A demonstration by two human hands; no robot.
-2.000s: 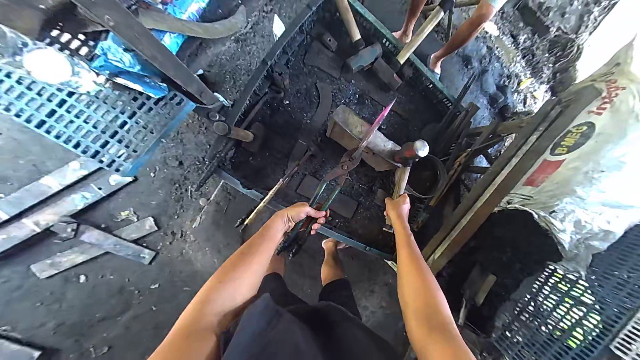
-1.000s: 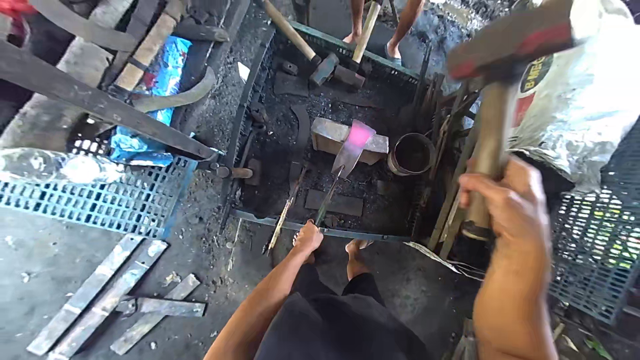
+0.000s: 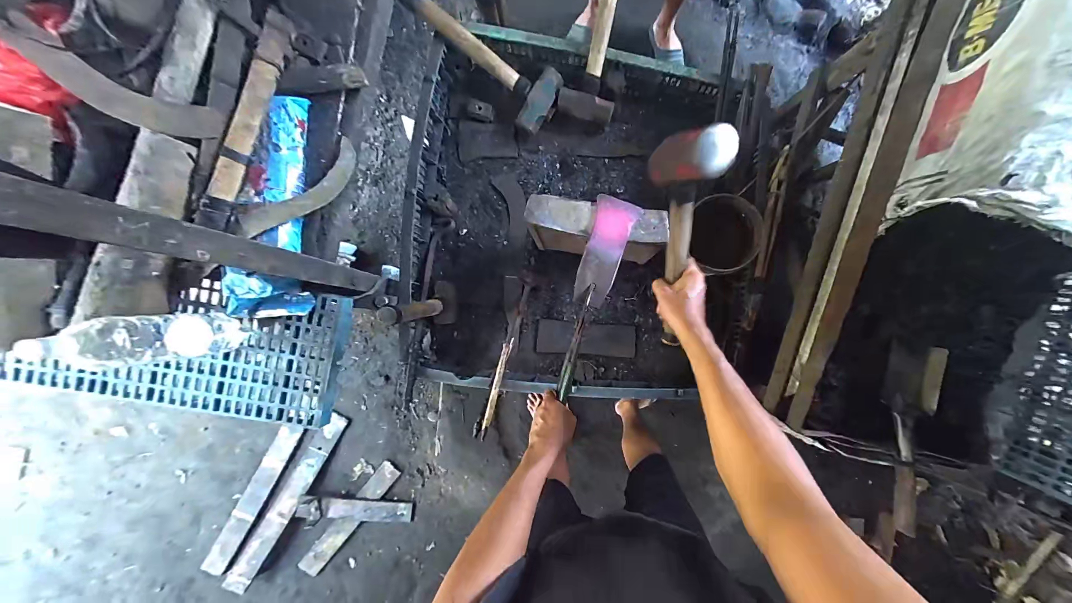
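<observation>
My left hand [image 3: 552,421] is closed around the handles of long metal tongs [image 3: 573,356]. Beyond the tongs' jaws lies a flat metal blade [image 3: 610,243], its wide far end glowing pink, across the top of an anvil block [image 3: 559,216]. My right hand [image 3: 682,296] grips the wooden handle of a hammer with a heavy steel head [image 3: 693,154]. That head is raised to the right of the glowing end, apart from it.
A frame [image 3: 603,390] surrounds the anvil; two sledgehammers [image 3: 538,100] [image 3: 586,107] lie at its far side. A round metal container [image 3: 727,234] stands right of the anvil. Metal bars [image 3: 285,507] lie on the floor at left. Another person's feet [image 3: 667,42] are beyond the frame.
Two seconds ago the blade was held up at a slant with the tongs; it now lies over the anvil. My right hand has moved the hammer down and left from its high position one second ago.
</observation>
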